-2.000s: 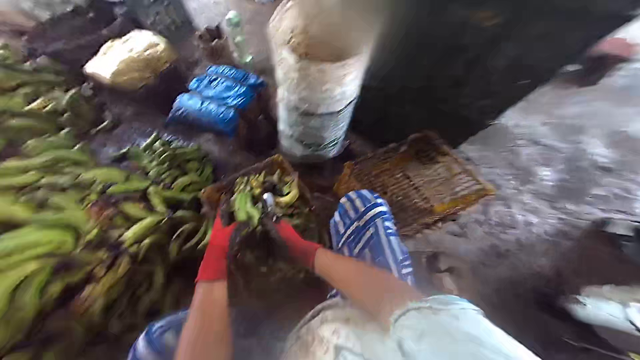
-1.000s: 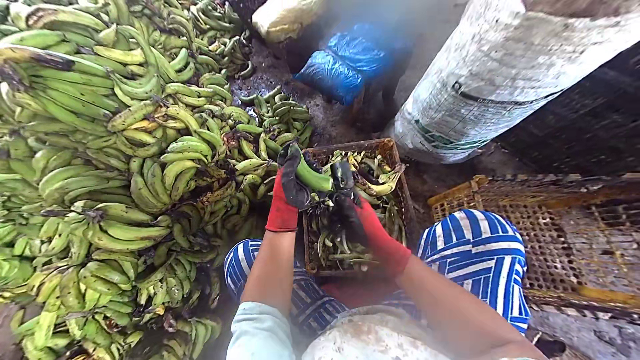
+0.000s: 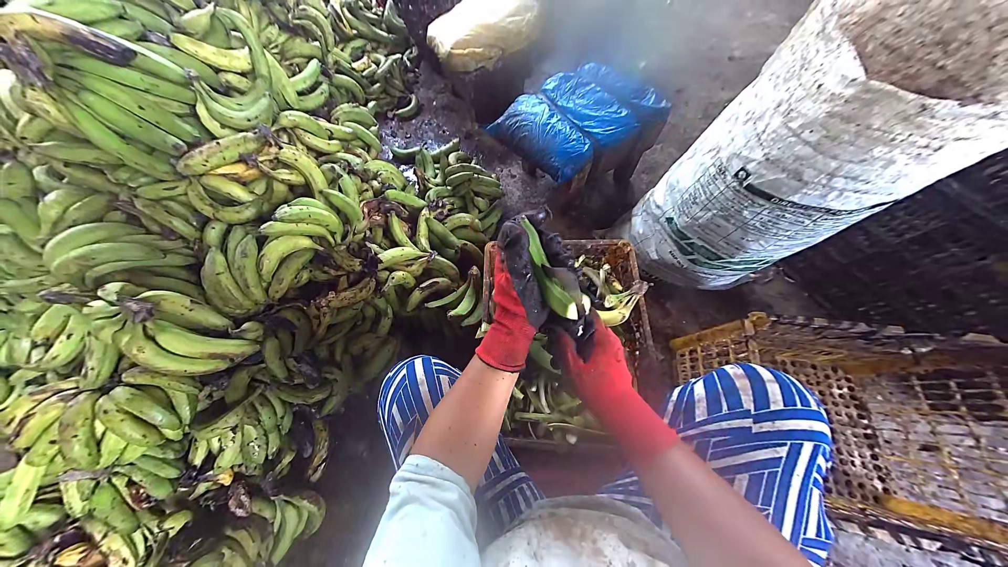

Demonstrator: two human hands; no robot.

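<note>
Both hands wear red gloves with dark palms. My left hand [image 3: 516, 303] is closed around a green plantain [image 3: 542, 264], which it holds above a crate. My right hand [image 3: 591, 346] meets the near end of that plantain and grips a small tool, seemingly a knife, whose blade [image 3: 565, 279] lies against the peel; the handle is mostly hidden by the glove. Under the hands stands a brown plastic crate [image 3: 642, 315] with green plantain peels [image 3: 543, 409] in it and lighter peels at its right side.
A large heap of green plantains [image 3: 157, 331] fills the left. Beyond the crate is a low stool covered with blue plastic [image 3: 583, 118], near a yellowish sack [image 3: 484, 31]. A tall white woven sack [image 3: 732, 197] stands at the right, beside a yellow-brown plastic crate [image 3: 866, 425].
The view has swung markedly. A second ago the plantain lay more sideways between the hands; now it slants down toward my right hand, with a pale cut spot at its near end.
</note>
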